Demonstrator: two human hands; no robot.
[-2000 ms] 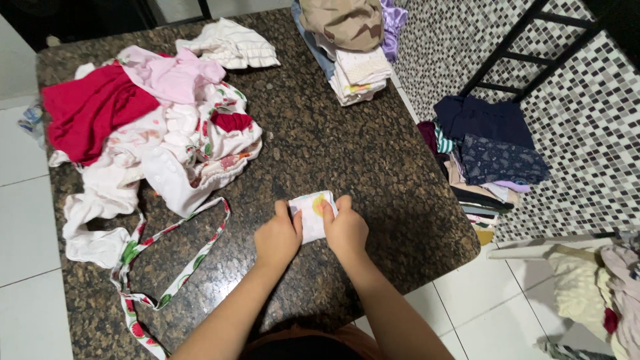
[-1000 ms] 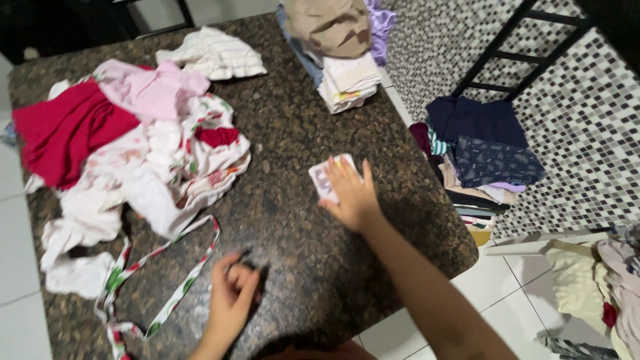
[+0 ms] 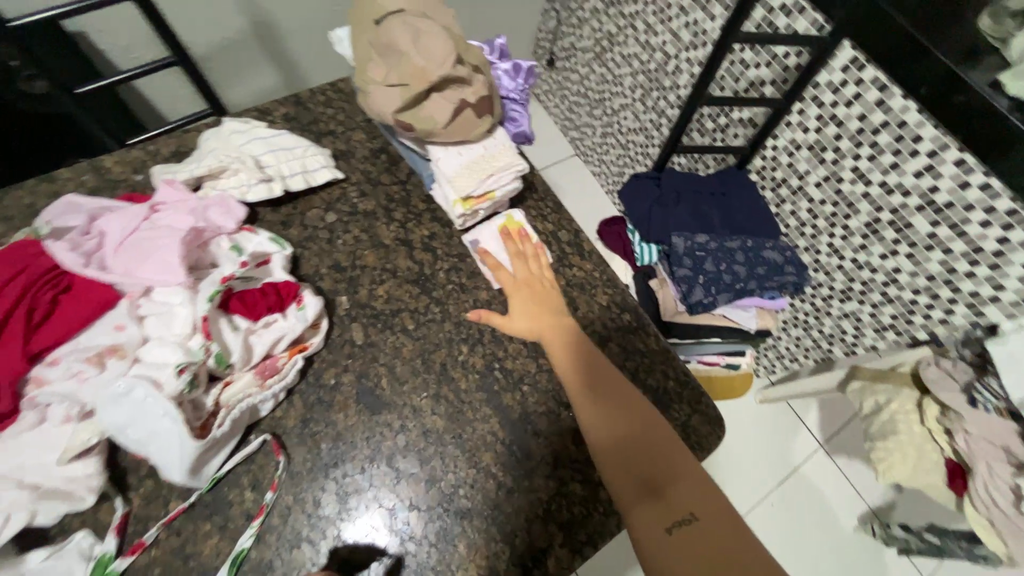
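A small folded white cloth [image 3: 490,240] with yellow and lilac patches lies flat on the dark granite table. My right hand [image 3: 524,292] rests on it from above, fingers spread, thumb out to the left. Just beyond the cloth stands a stack of folded white cloths [image 3: 476,172], with a camouflage cap [image 3: 428,76] behind it. Only a sliver of my left hand [image 3: 324,573] shows at the bottom edge, so its fingers are hidden. A loose heap of baby clothes [image 3: 168,336], white, pink and red, covers the table's left side.
A cream striped garment [image 3: 256,160] lies near the back edge. Purple satin [image 3: 512,84] sits beside the cap. Right of the table, folded dark clothes [image 3: 720,240] are piled by a black metal frame [image 3: 740,100]. More clothes [image 3: 920,432] hang at lower right. Patterned straps [image 3: 260,496] trail from the heap.
My hands both gripped the cloth at first, then the left let go. My right hand and the cloth are now farther up the table, close to the folded stack. My left hand has mostly left the view.
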